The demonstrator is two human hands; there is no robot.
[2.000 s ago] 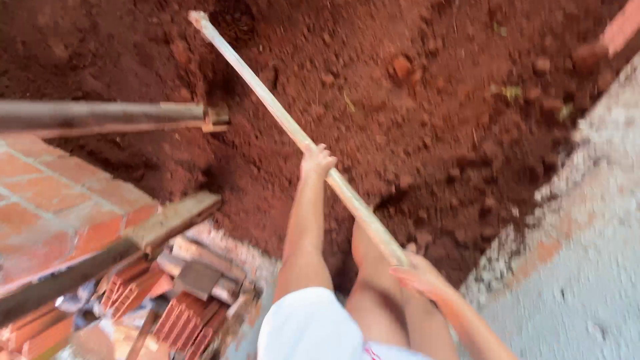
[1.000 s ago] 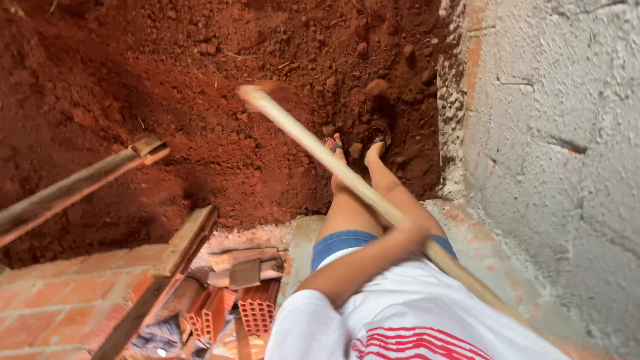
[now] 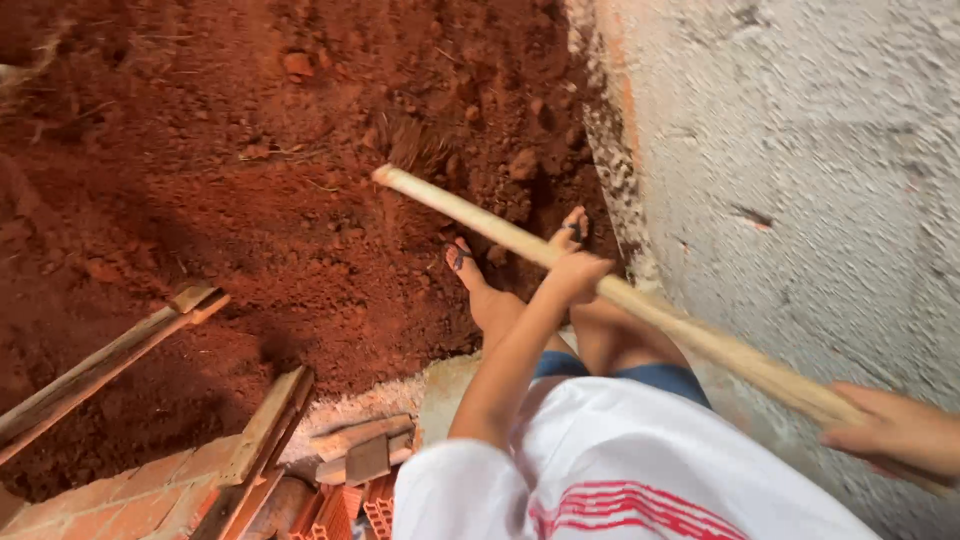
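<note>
A long wooden handle runs slantwise across my body, from over the red soil to the lower right. My left hand is closed around its middle, above my legs. Near its lower right end my right hand grips it, close to the rough wall. The far end of the handle is over the loose soil; a blurred patch of earth lies beside it, and I cannot tell whether a tool head is fixed there. My feet, in flip-flops, stand on the soil below the handle.
A rough grey plastered wall rises on the right. Wooden boards jut in from the left and stand upright at lower left, by a brick wall. Hollow clay bricks and broken pieces lie beside the boards.
My left hand has moved back into view around the middle of the handle, where a second ago only the forearm crossed it. The view has turned since two seconds ago.
</note>
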